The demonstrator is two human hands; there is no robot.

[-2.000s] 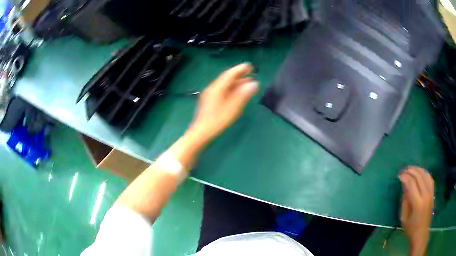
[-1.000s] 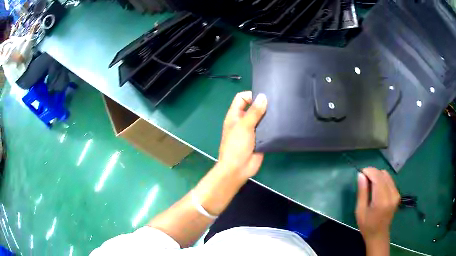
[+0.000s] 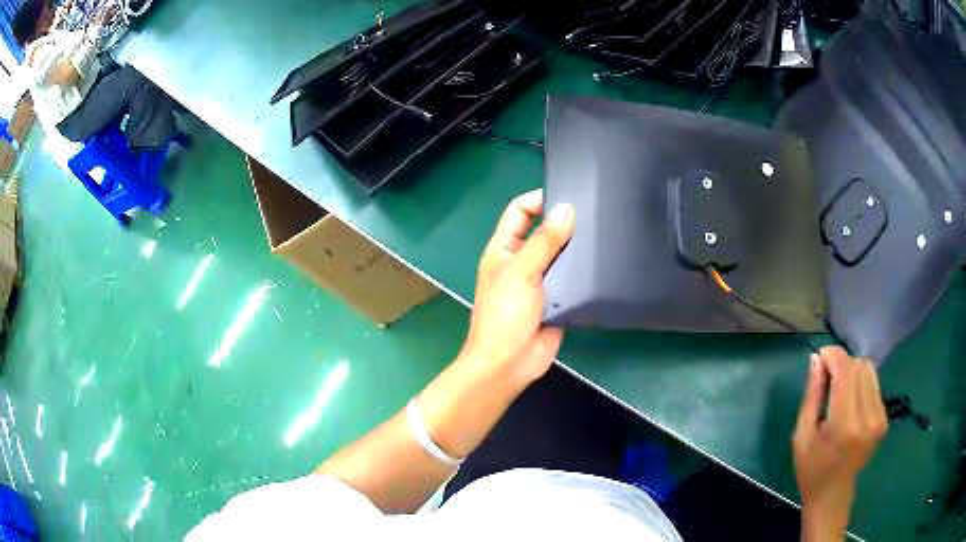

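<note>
My left hand (image 3: 519, 286) grips the left edge of a black rear housing panel (image 3: 620, 212), thumb on its smooth outer face, and holds it above the bench. The panel shows a raised mount boss (image 3: 708, 217) with two light holes. Orange-red lead wires (image 3: 720, 279) lie at the boss's lower edge and run into a thin black cable (image 3: 771, 314). My right hand (image 3: 842, 413) pinches this cable just beyond the panel's lower right corner. Part of the cable shows below the right hand's far side. The panel's inner face is hidden.
A stack of unwired covers (image 3: 900, 201) lies at the right. Panels with cables (image 3: 413, 95) are fanned at upper left, with more (image 3: 689, 37) along the far bench. An open carton (image 3: 350, 259) stands below the bench edge. A person (image 3: 69, 85) sits on a blue stool (image 3: 122, 180).
My left hand has taken hold of a panel. The lead wires now show at the boss's lower edge. My right hand has moved right and slightly up in view, with the cable stretched from the boss.
</note>
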